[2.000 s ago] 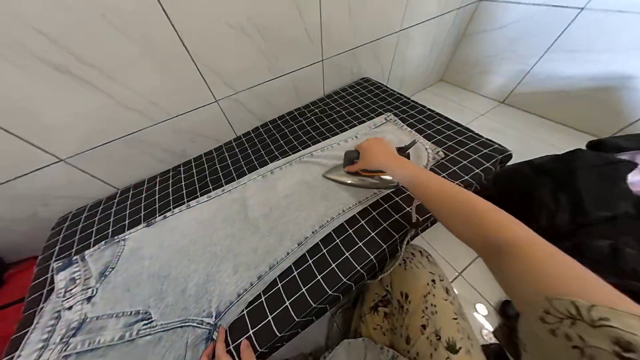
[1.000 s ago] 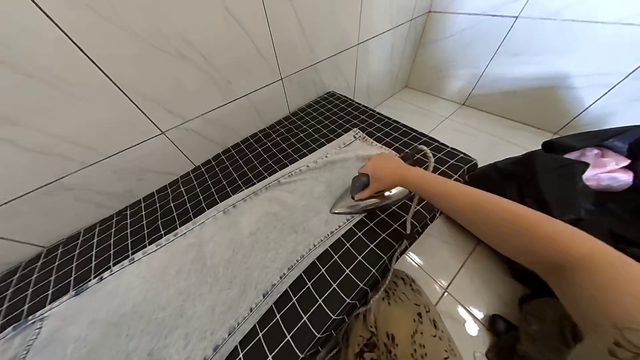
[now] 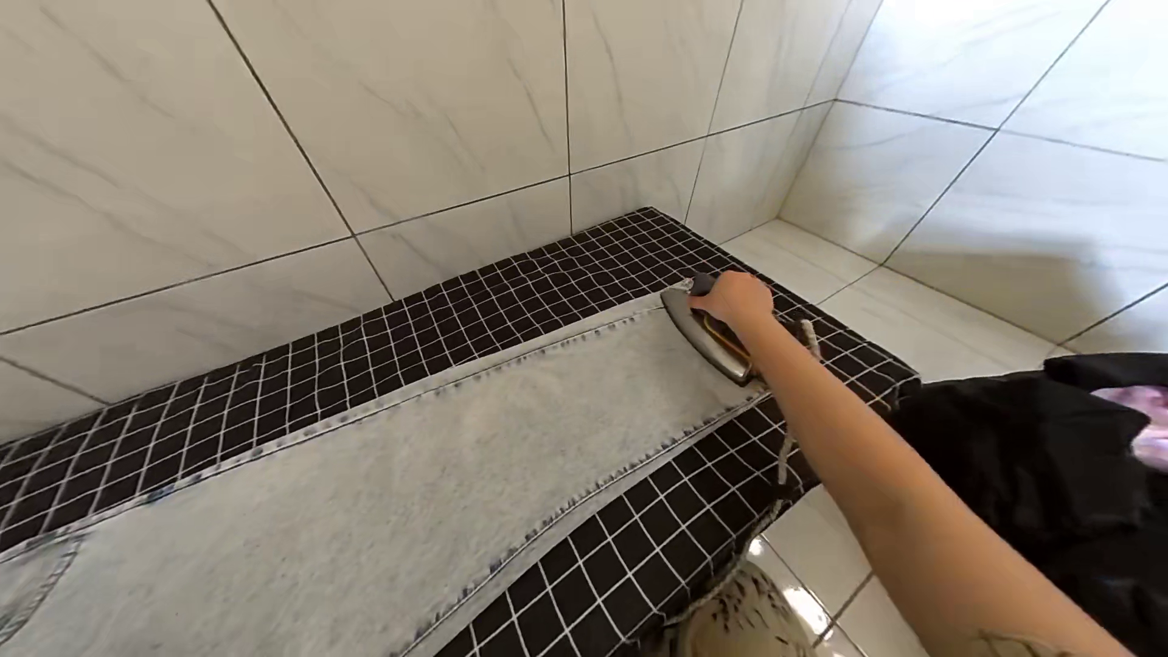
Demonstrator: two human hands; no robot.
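My right hand grips the handle of a clothes iron, whose soleplate lies across the hem end of a light-wash denim trouser leg. The iron's tip points toward the wall side. Beneath the leg is a black ironing surface with a white grid pattern. The iron's braided cord runs from behind my wrist down over the near edge of the surface. My left hand is out of view.
A tiled wall runs along the far side and meets another at the right. Black fabric with a pink cloth lies at the right. Below, my patterned clothing shows above the glossy tiled floor.
My right hand has turned the iron and moved it to the hem end of the leg. My left hand, at the waist end two seconds ago, has left view. The view has shifted.
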